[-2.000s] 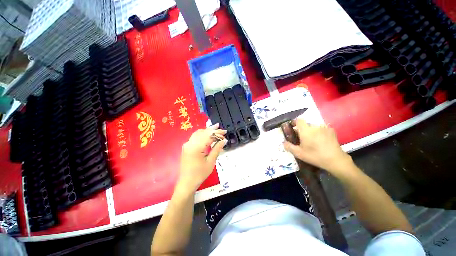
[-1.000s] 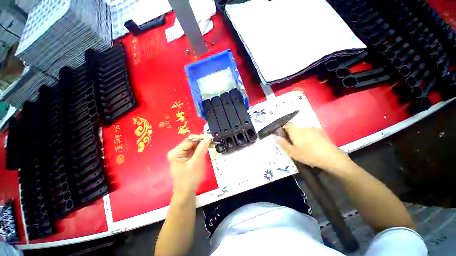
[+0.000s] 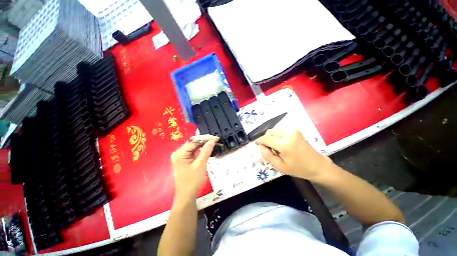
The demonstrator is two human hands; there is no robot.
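Several black handle housings (image 3: 216,117) lie side by side, leaning on the front edge of the blue parts bin (image 3: 181,85), their open ends toward me on the white flowered work pad (image 3: 235,172). My left hand (image 3: 190,159) is at the open end of the leftmost housing, thumb and fingertips pinching a small thin pin or insert (image 3: 198,141). My right hand (image 3: 285,152) is closed around the hammer near its head (image 3: 268,126). The hammer head lies just right of the housings' ends. The handle is partly hidden under my right hand and forearm.
Rows of black housings (image 3: 65,155) stand at the left, and more (image 3: 396,45) at the right. A white sheet (image 3: 280,37) lies on housings beyond the pad. A metal post (image 3: 169,27) stands beyond the bin. Stacked grey-white trays (image 3: 57,47) are at the far left.
The view has shifted, so the bin and housings sit further left. My right hand and the hammer head have moved left, closer to the housings. My left hand stays at the leftmost housing's end.
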